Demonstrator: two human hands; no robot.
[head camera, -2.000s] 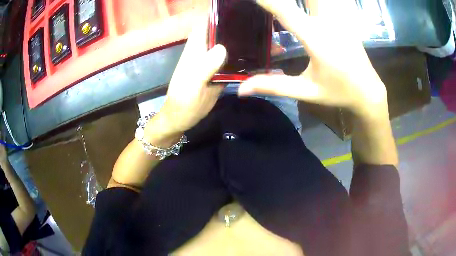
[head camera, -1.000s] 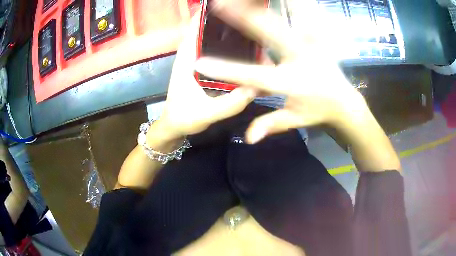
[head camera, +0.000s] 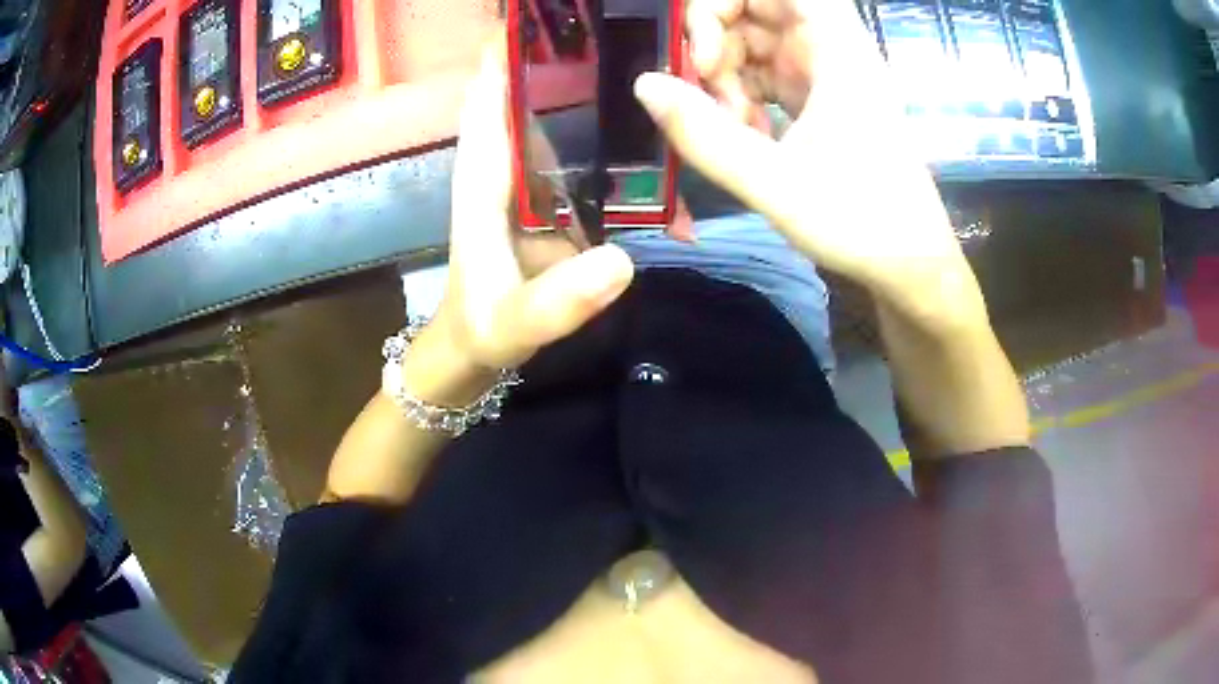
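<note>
A red-rimmed mobile phone (head camera: 658, 217) is at the top centre, cut off by the picture's upper edge. A green strip shows at its lower right. A glossy, reflecting front panel (head camera: 562, 94) covers its left part and looks tilted. My left hand (head camera: 501, 254) holds the phone along its left side, thumb below the lower edge. My right hand (head camera: 829, 160) is at the phone's right side, thumb tip over the screen and other fingers curled. Whether it grips something is hard to tell.
An orange-red foam tray (head camera: 401, 80) with dark phone units (head camera: 210, 70) lies on the bench (head camera: 321, 227) at left. A shiny clear blister tray (head camera: 996, 80) is at right. Brown cardboard boxes (head camera: 147, 468) stand below the bench edge. A person's arm (head camera: 51, 515) shows at far left.
The phone's front was dark all over; now a green strip and a tilted reflecting panel show. My right hand's spread fingers have moved off the phone and curled at its right side.
</note>
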